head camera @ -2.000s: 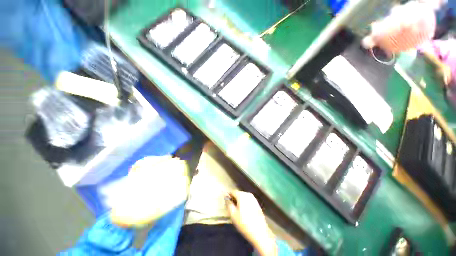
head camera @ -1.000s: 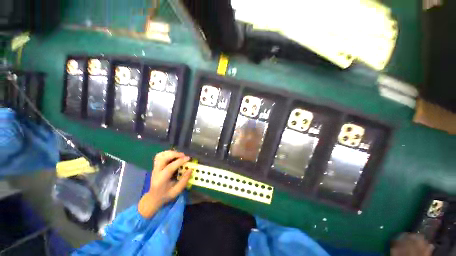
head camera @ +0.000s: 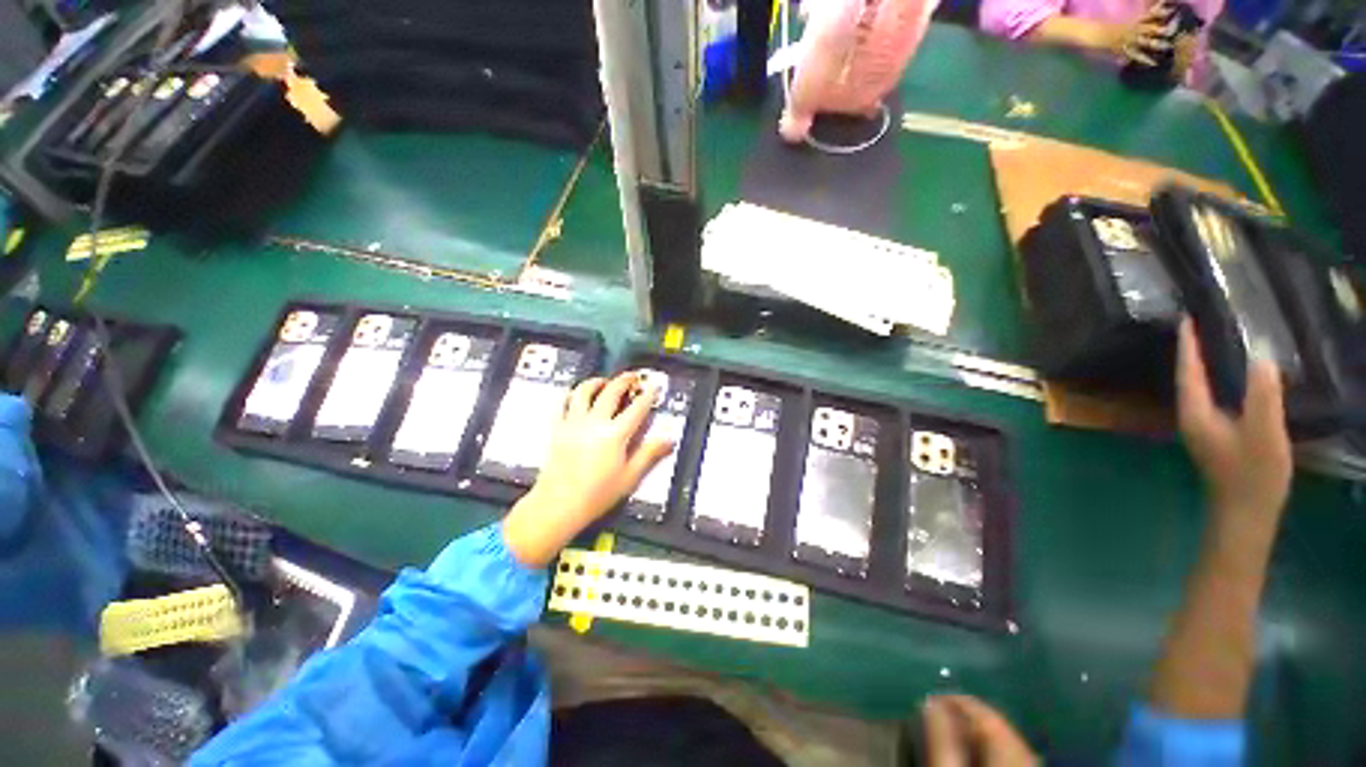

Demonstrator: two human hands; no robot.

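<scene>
A black tray [head camera: 1011,510] holds four phone housings with camera blocks. My left hand [head camera: 599,457] lies over its leftmost housing [head camera: 655,483], fingers at the camera block, which it partly covers. A pale strip with two rows of dark dots [head camera: 682,596] lies between the tray and the near bench edge. Blurred fingers at the bottom edge look like my right hand [head camera: 974,734]; it is cut off, low and away from the tray. A dark shape is beside the fingers, and what they hold is unclear.
A second loaded tray [head camera: 240,427] adjoins left. A metal upright [head camera: 647,150], white sheets [head camera: 824,270] and a pink fan [head camera: 861,68] stand beyond. At right, a blue-sleeved arm [head camera: 1221,599], seemingly another worker's, reaches a tilted tray [head camera: 1231,277] by stacked trays [head camera: 1071,285].
The view has swung and now shows more of the far bench. My left hand has left the dotted strip and moved up onto the leftmost housing. Fingers have appeared at the bottom edge.
</scene>
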